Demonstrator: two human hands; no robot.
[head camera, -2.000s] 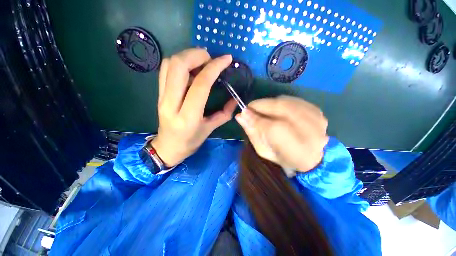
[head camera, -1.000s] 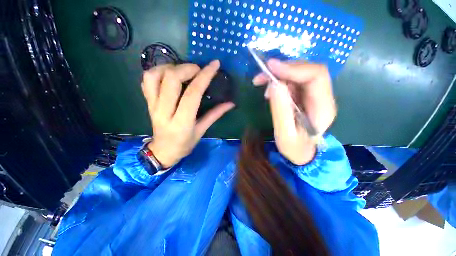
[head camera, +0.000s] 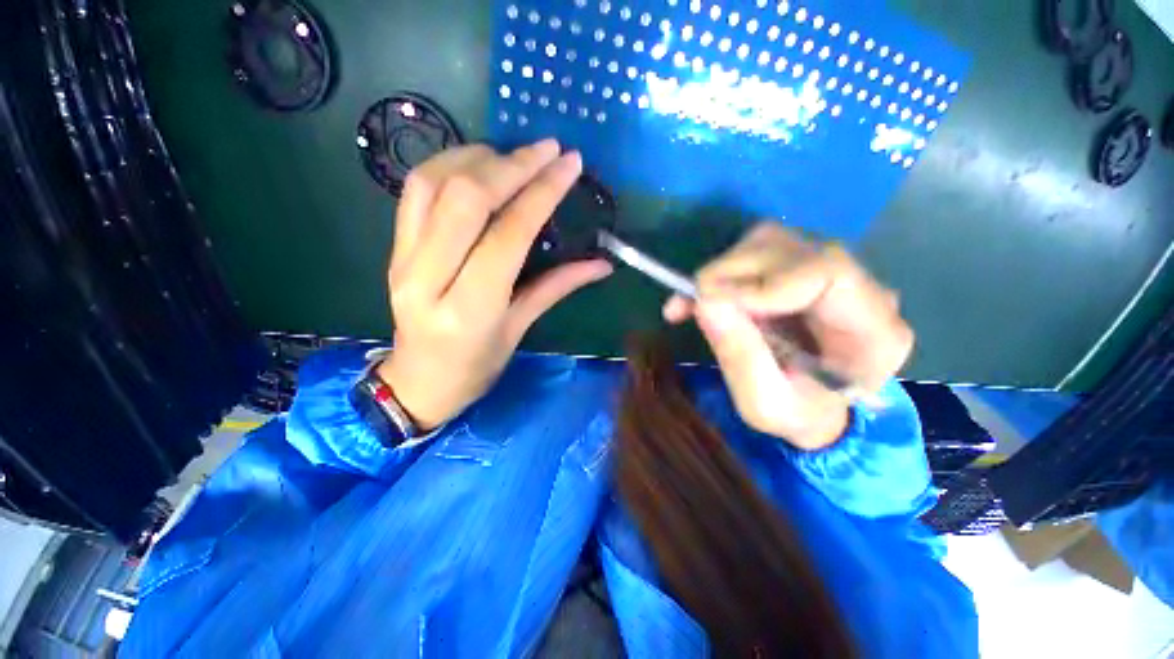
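Note:
My left hand holds a round black plastic part between fingers and thumb, partly hidden by the fingers. My right hand is blurred and holds silver tweezers, their tip at the right side of the held part. White dots stand in rows on the blue sheet beyond my hands, with glare on its middle. Whether the tip carries a dot is unclear. Another black part with pale dots lies just beyond my left hand, and one more lies farther left.
Several black discs lie at the far right of the green bench. Stacked black trays stand at the left and right. A brown ponytail hangs below my hands. A cardboard piece is at lower right.
The part lying on the blue sheet is gone from there; my left hand holds a part, and another now lies beyond it. The tweezers went to the sheet and came back to the held part.

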